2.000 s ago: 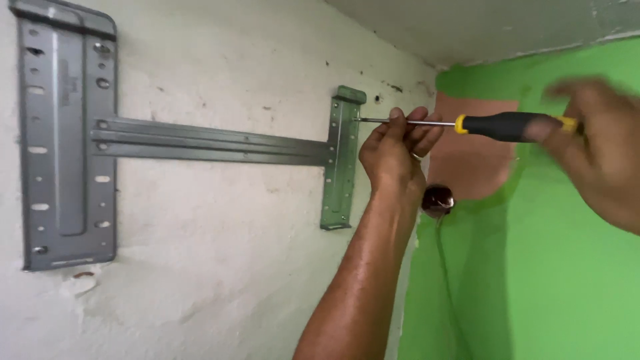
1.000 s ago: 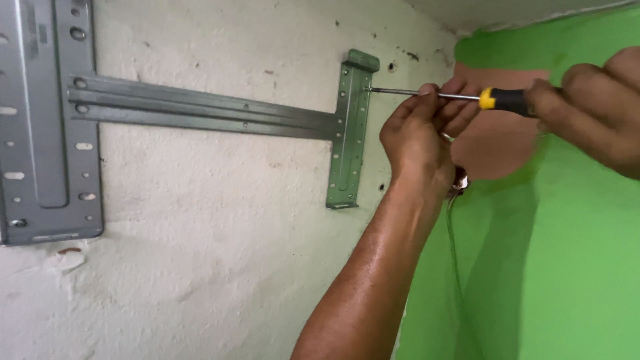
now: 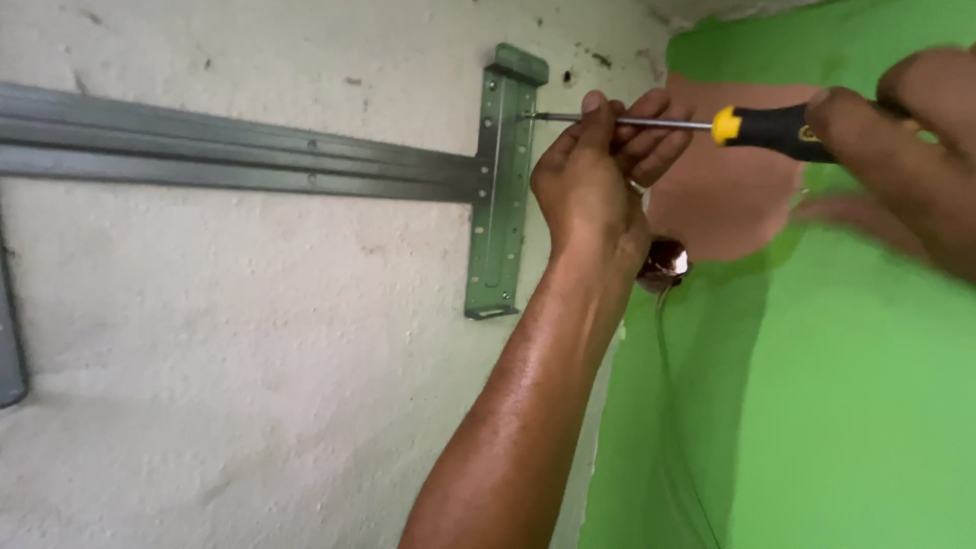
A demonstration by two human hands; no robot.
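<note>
A metal wall-mounting bracket (image 3: pixel 499 236) lies flat against the pale wall, with its ribbed crossbar (image 3: pixel 381 171) running left to a second plate (image 3: pixel 9 343), cut off by the view's edge. At a hole near the bracket's upper right edge sits a small screw (image 3: pixel 528 115), met by the tip of a screwdriver (image 3: pixel 770 131) with a black and yellow handle. My left hand (image 3: pixel 598 171), a ring on one finger, pinches the shaft close to the tip. Around the handle is my right hand (image 3: pixel 907 145), partly blurred.
The pale wall meets a green wall (image 3: pixel 862 366) in a corner at the right. A brownish patch (image 3: pixel 717 183) covers part of the corner. Below it is a round hole (image 3: pixel 665 263) with light showing through and a thin cable (image 3: pixel 667 366) hanging down.
The view has moved closer to the right-hand bracket, so the left plate is mostly out of frame. Both hands stay on the screwdriver; my right hand's grip on the handle has shifted.
</note>
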